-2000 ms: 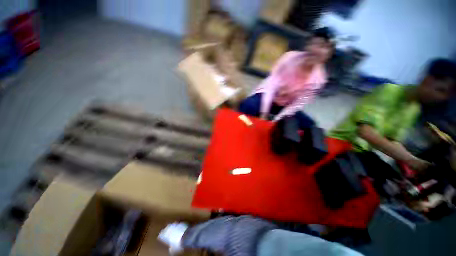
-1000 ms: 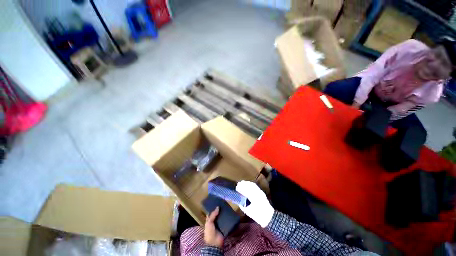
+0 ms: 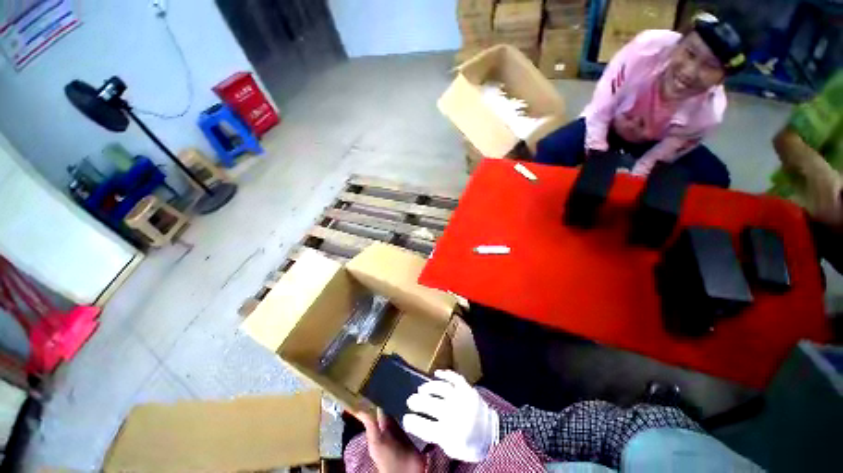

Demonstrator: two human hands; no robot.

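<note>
My left hand is bare and holds the near end of a matte black box from below. My right hand wears a white glove and lies over the same box's right side. The box is held above the near edge of an open brown carton. Inside the carton lies a dark piece in a shiny clear bag. The fingers under the box are partly hidden.
A red-covered table at right bears stacked black boxes and two slim whitish objects. A person in pink sits behind it; another person's green sleeve shows at right. A wooden pallet lies beyond the carton. Another carton's flap is at lower left.
The view has swung right and up from the floor. Both hands have come together on the black box; the bluish patterned strip seen by the glove no longer shows. The seated person's head is raised.
</note>
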